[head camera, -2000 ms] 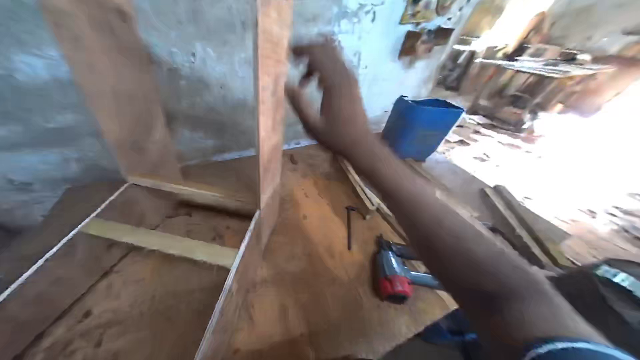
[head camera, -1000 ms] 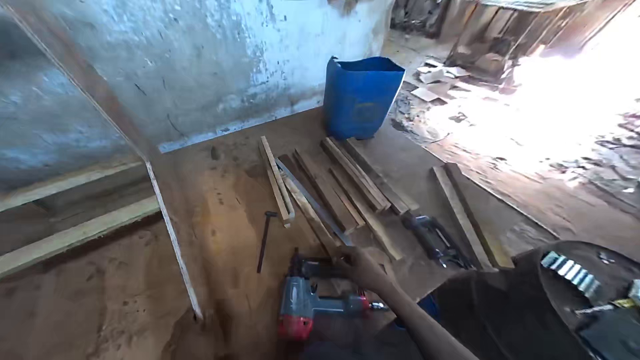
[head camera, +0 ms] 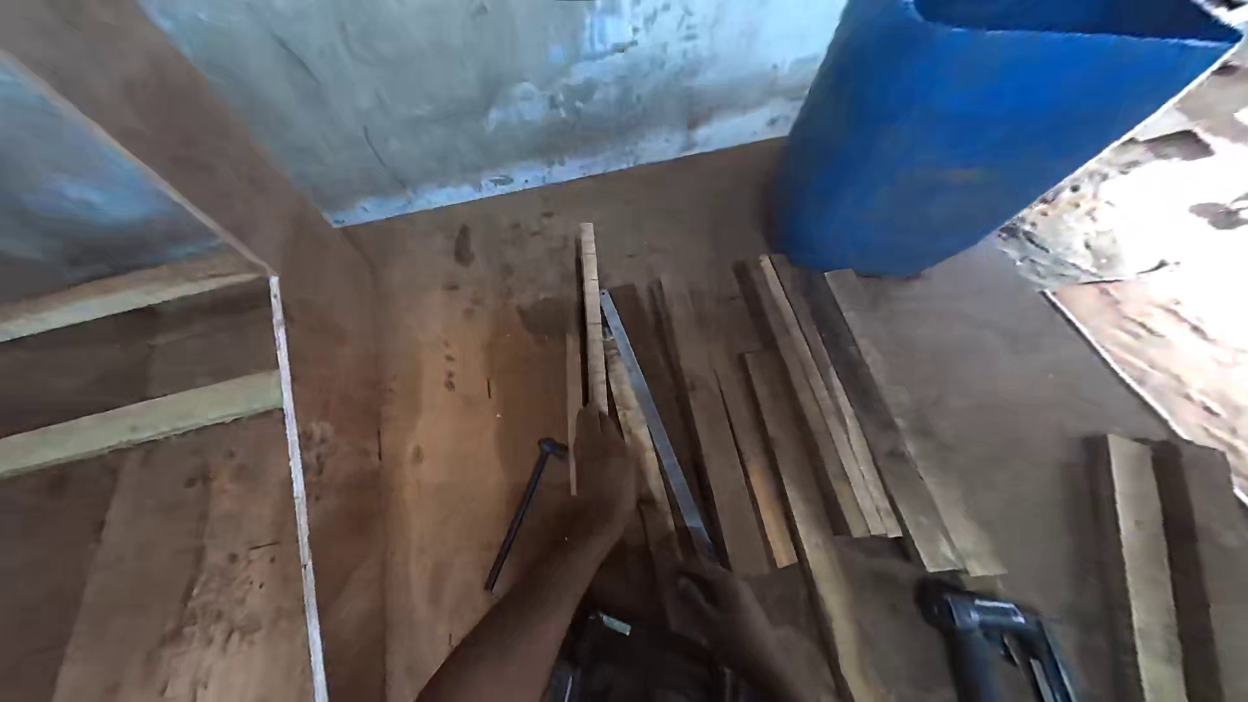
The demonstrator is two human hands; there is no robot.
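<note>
My left hand (head camera: 606, 458) is at the lower end of a thin wooden strip (head camera: 592, 302) that lies among other wood strips; its fingers are partly hidden, so its grip is unclear. My right hand (head camera: 717, 600) is near the lower end of a flat metal ruler or bar (head camera: 655, 419), and whether it touches the bar is not plain. To the left of my left hand lies a small dark hammer (head camera: 522, 512). Below and between my hands is a dark tool (head camera: 634, 653), partly cut off by the frame. Several wood strips (head camera: 809, 390) lie right of the metal bar.
A blue plastic container (head camera: 955, 146) stands at the upper right against the wall (head camera: 585, 97). A plywood frame with crosspieces (head camera: 146, 414) takes up the left. Another nailer-like tool (head camera: 994, 624) and more wood pieces (head camera: 1146, 565) lie at the lower right.
The view has moved closer to the wood strips. A hand that was at the nail gun one second ago is no longer seen gripping its handle; both hands are now among the strips.
</note>
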